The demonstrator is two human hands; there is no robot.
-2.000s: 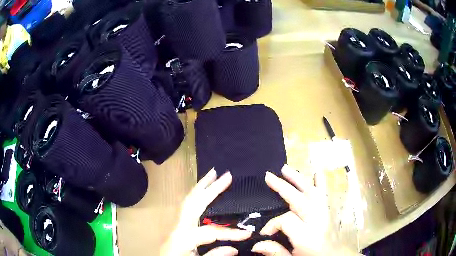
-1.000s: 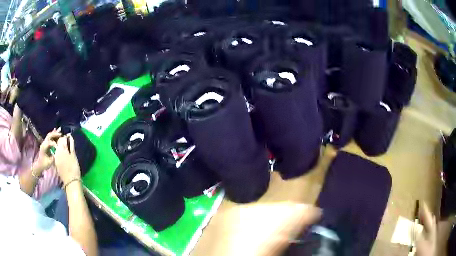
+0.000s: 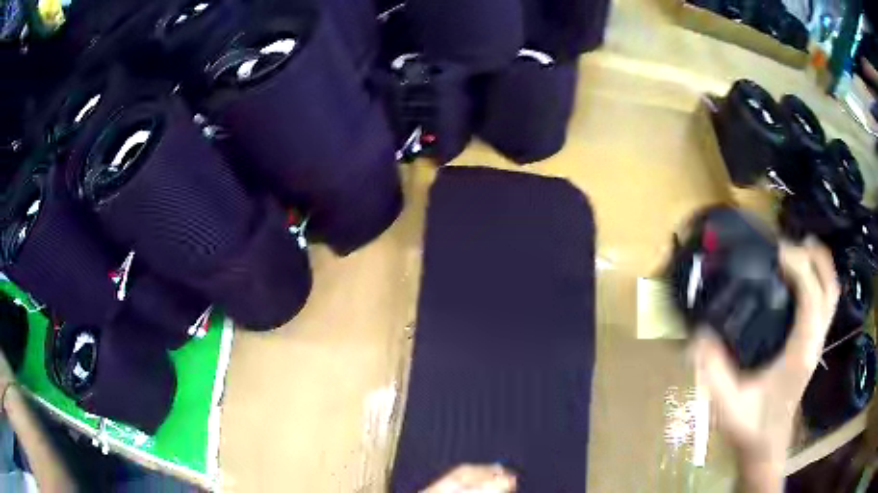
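A flat dark ribbed mesh fabric panel with rounded far corners lies in front of me and runs out of the bottom edge. My left hand is at the bottom edge over the panel, mostly cut off; only some fingers show. My right hand holds a glossy black speaker housing at the right, above the bench. The housing is slightly blurred, with a small red spot and a white strip on its near side.
Wrapped housings are piled at left, some on a green sheet. A cardboard tray with black housings stands at right. A pale paper slip lies beside the held housing. Part of an arm shows at lower left.
The view has swung left and back right. The fabric panel now lies bare of the dark piece that was at its near end. My right hand has taken hold of a black housing.
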